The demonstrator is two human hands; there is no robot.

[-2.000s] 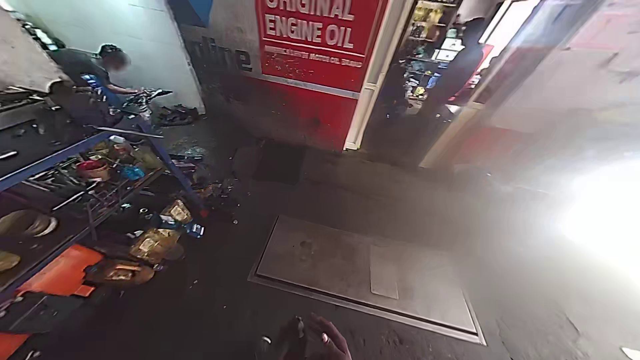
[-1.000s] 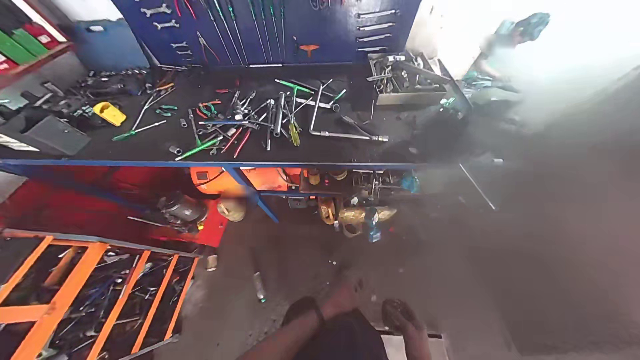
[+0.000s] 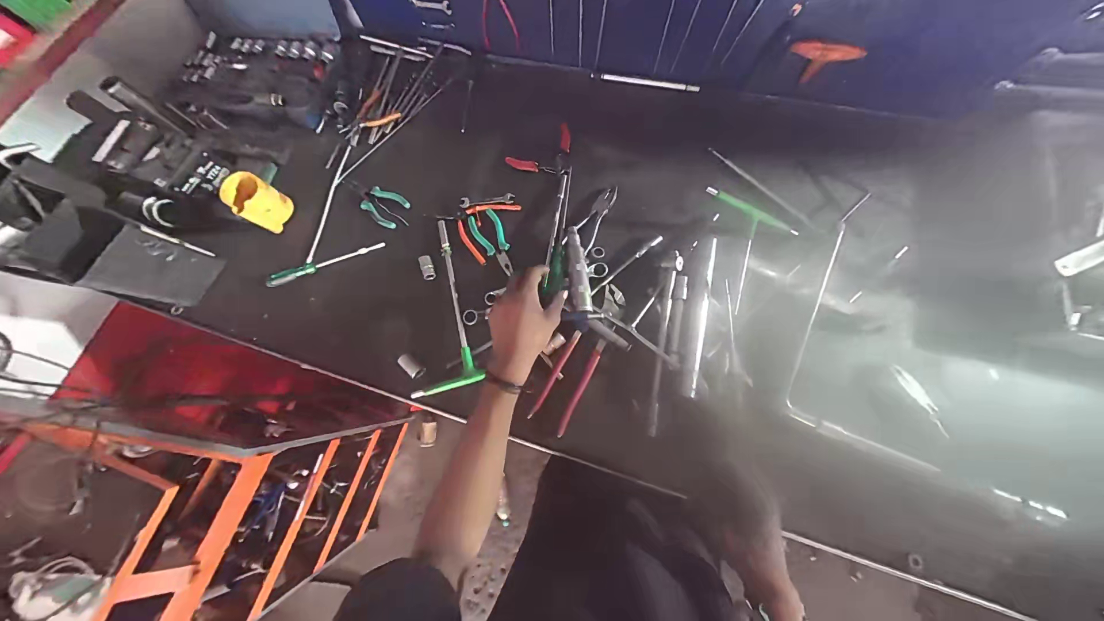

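Observation:
My left hand (image 3: 524,321) reaches over the dark workbench top (image 3: 638,172), its thumb and fingers at the green handle of a screwdriver (image 3: 556,267); whether they grip it cannot be told. Just right of the fingers lies a grey metal tool (image 3: 580,272). Red-handled pliers (image 3: 565,379) lie below it, and teal-handled pliers (image 3: 490,237) above left. A green T-handle wrench (image 3: 461,345) is left of my wrist. My right arm (image 3: 755,552) hangs low by the bench's front edge, blurred, and its fingers cannot be made out.
A yellow plastic piece (image 3: 259,203) and black cases stand at the left. Another green T-handle wrench (image 3: 750,211) and a long bent bar (image 3: 815,310) lie to the right. An orange rack (image 3: 228,517) of tools stands below left. A blue tool board (image 3: 707,43) rises behind.
The view has swung from the floor and doorway to the bench and come closer. My left hand, low near my body one second ago, is now over the tools on the bench.

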